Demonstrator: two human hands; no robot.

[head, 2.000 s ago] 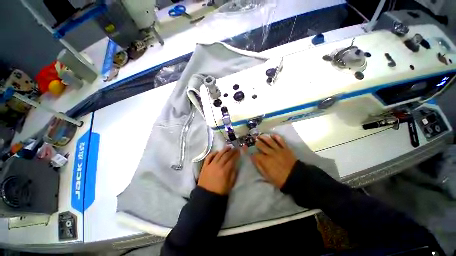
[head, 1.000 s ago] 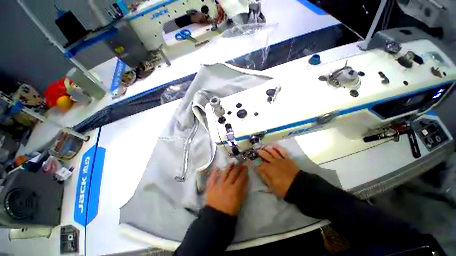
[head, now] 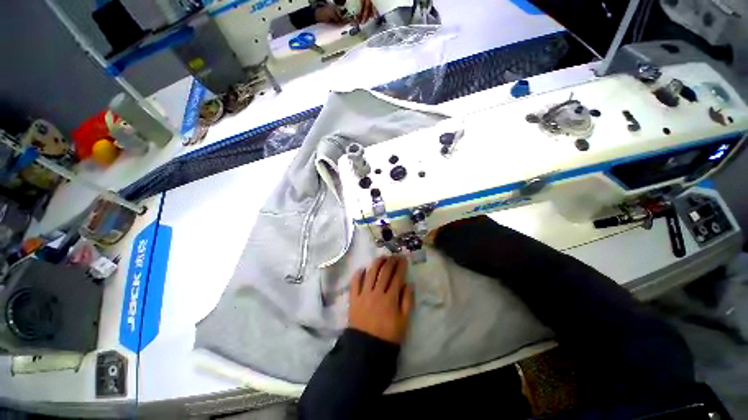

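Observation:
A light grey garment piece [head: 254, 303] lies spread on the table and under the head of the white sewing machine [head: 492, 156]. A silvery zipper [head: 308, 234] lies loose on it, left of the needle area. My left hand [head: 380, 302] lies flat on the grey fabric, just below the presser foot [head: 402, 243], fingers slightly apart. My right hand [head: 432, 238] is mostly hidden by its dark sleeve and the machine head; only a bit of it shows beside the presser foot. Whether it holds anything cannot be seen.
Small dark tools [head: 636, 217] lie under the machine arm at right. Blue-handled scissors [head: 302, 40] lie on the opposite table, where another person's hand [head: 330, 14] shows at a machine. A blue JACK label [head: 146, 287] is at left. Clear plastic [head: 402, 53] lies behind.
My right hand has left the fabric and reached in behind the needle area, its sleeve now covering it. My left hand stays on the fabric. The garment looks little changed.

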